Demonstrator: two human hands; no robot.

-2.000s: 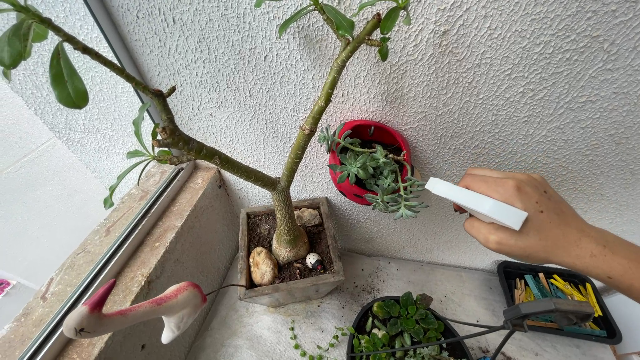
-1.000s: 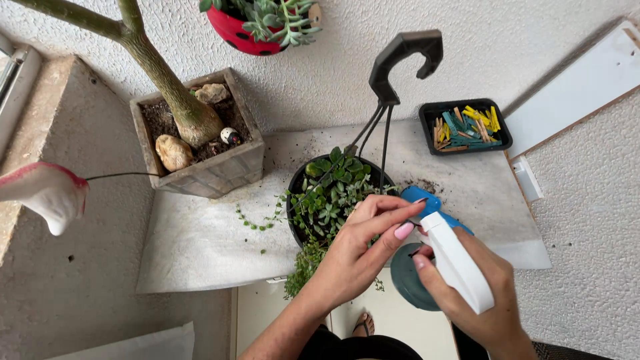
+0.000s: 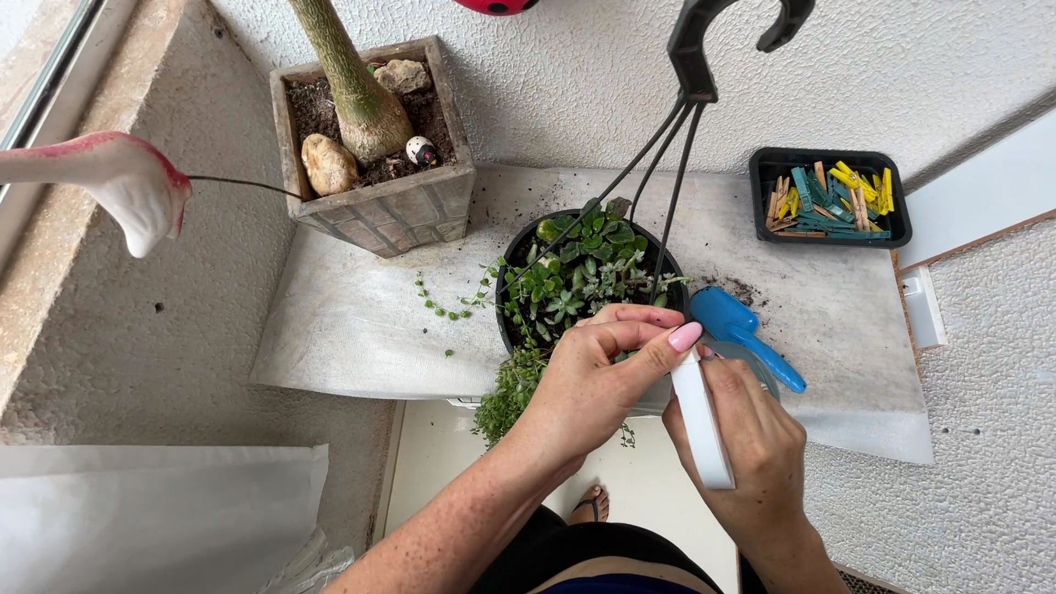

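Observation:
My right hand (image 3: 747, 437) is wrapped around a white spray bottle trigger head (image 3: 704, 425), whose translucent grey-green bottle (image 3: 747, 359) is partly hidden below it. The fingers of my left hand (image 3: 606, 371) are pinched together at the front end of the white head, at its nozzle; the fingertips hide that spot. Just beyond my hands stands a round black hanging pot (image 3: 505, 318) of succulents (image 3: 590, 256), with a black plastic hook (image 3: 697, 62) rising from its wires. A blue hand trowel (image 3: 747, 334) lies beside the pot, close to my right hand.
A square planter (image 3: 388, 210) with a thick-stemmed plant and stones stands at the back left. A ceramic bird figure (image 3: 124, 181) on a wire juts in at left. A black tray (image 3: 833, 241) of clothespins (image 3: 825, 198) is at right. Loose soil (image 3: 738, 289) lies on the covered ledge.
Two seconds ago my right hand held the white sprayer beside the red wall pot; since then it has come down over the ledge. My left hand has joined it at the nozzle. The view has swung down.

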